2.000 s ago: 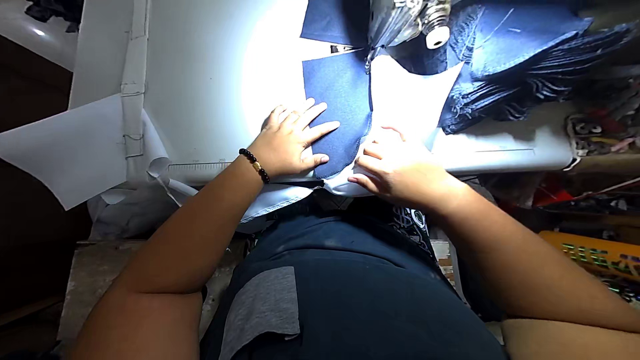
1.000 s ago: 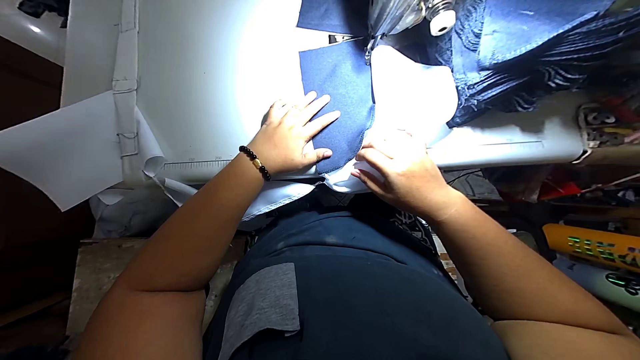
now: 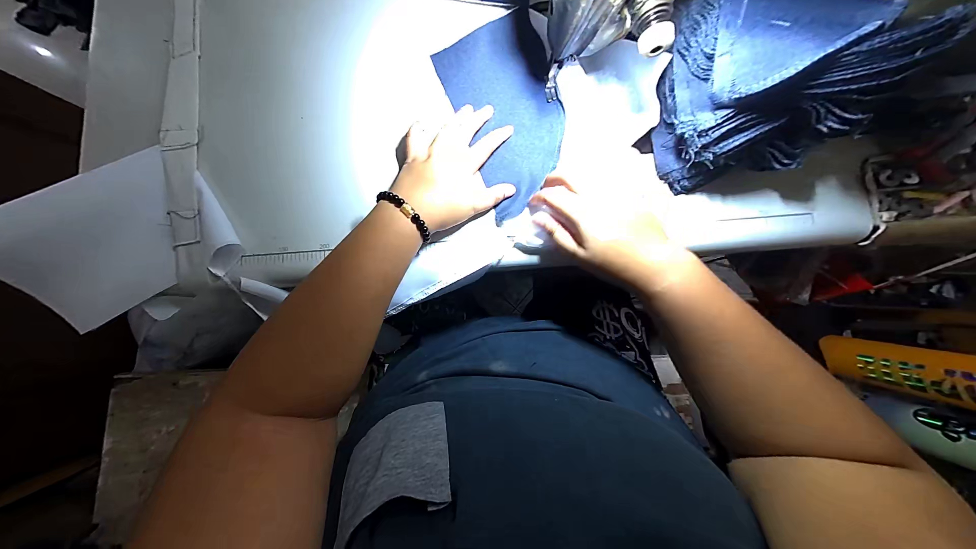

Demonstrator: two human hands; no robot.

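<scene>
A dark blue fabric piece lies over white fabric on the sewing table, its curved right edge under the presser foot of a sewing machine. My left hand, with a beaded bracelet at the wrist, rests spread on the blue piece, left of the foot. Below the foot, my right hand pinches the white fabric near the lower end of the curved edge; bright glare hides part of this grip. White fabric also hangs over the table's front edge.
Stacked dark blue pieces with frayed edges lie right of the machine. A white sheet hangs over the table's left side. A printed ruler runs along the front edge. An orange object is at the lower right.
The blue fabric has moved up under the presser foot, and less of its lower part lies below my hands. The second blue piece above it has mostly passed out of view.
</scene>
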